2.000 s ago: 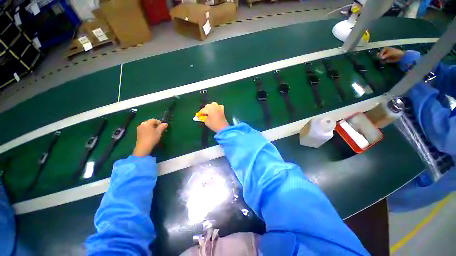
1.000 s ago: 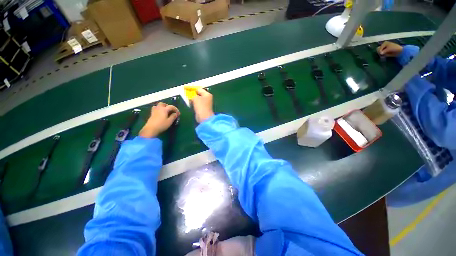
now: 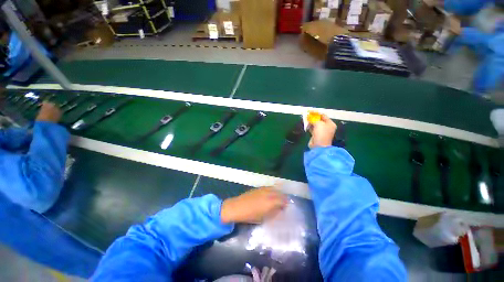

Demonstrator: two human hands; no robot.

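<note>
Several watches with dark straps lie across the green belt, such as one with a pale-rimmed case (image 3: 241, 129) left of my right hand. My right hand (image 3: 322, 131) pinches a yellow-and-white wiping piece (image 3: 314, 117) above the belt near its far rail. A dark watch (image 3: 291, 144) lies just left of that hand; another dark one is partly hidden behind it. My left hand (image 3: 254, 205) is blurred, low over the near bench beside the lamp glare. I cannot tell whether it holds anything.
A white bottle (image 3: 436, 229) and a red-edged box (image 3: 470, 251) stand on the near bench at right. Neighbouring workers' sleeves show at left and upper right. A metal post (image 3: 37, 49) rises at left. Cardboard boxes and stacked black trays (image 3: 365, 55) stand beyond the bench.
The view has swung left. My left hand has left the watch on the belt and moved back over the near bench. My right hand still holds the wiping piece near the far rail.
</note>
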